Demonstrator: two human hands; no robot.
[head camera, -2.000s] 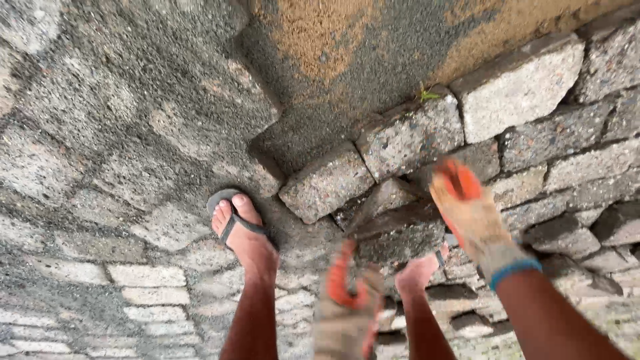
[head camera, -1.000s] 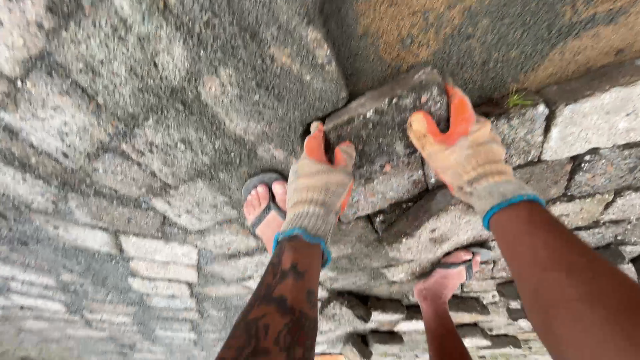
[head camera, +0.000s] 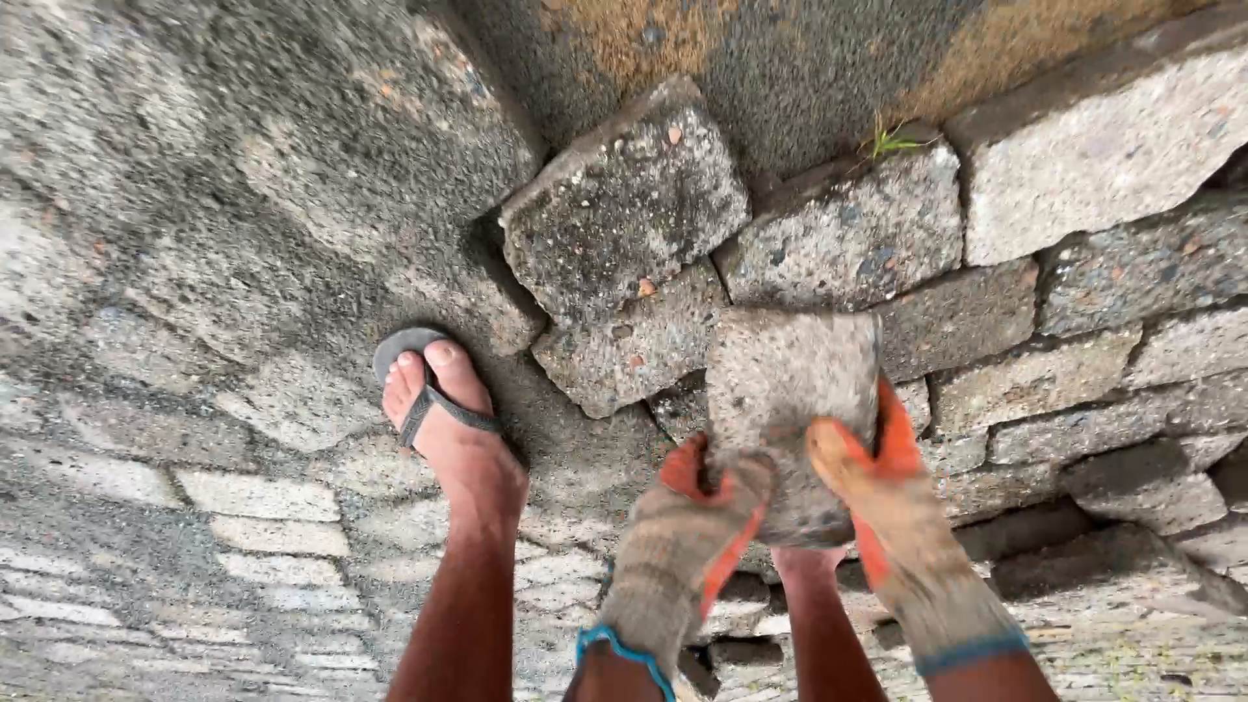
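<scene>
My left hand (head camera: 697, 526) and my right hand (head camera: 877, 497), in beige work gloves with orange palms and blue cuffs, grip a rough concrete paving block (head camera: 795, 409) between them. The block is tilted up, its broad face showing, and hides much of my right foot. Up and to the left of it, a darker, dirt-covered block (head camera: 629, 200) lies askew, partly over a lighter block (head camera: 643, 341) in the paving. Between the held block and that lighter block, a small dark gap shows at the held block's left edge.
My left foot (head camera: 448, 400) stands in a flip-flop on the dusty paving. Laid blocks (head camera: 848, 234) run to the upper right, with a grass tuft (head camera: 889, 142) at their edge. Sand and grit (head camera: 809, 78) lie beyond. Loose, tilted blocks (head camera: 1092, 561) are at the lower right.
Both hands have left the dark block they were on a second ago, which now lies askew over the lighter one. They have moved down and now hold another block.
</scene>
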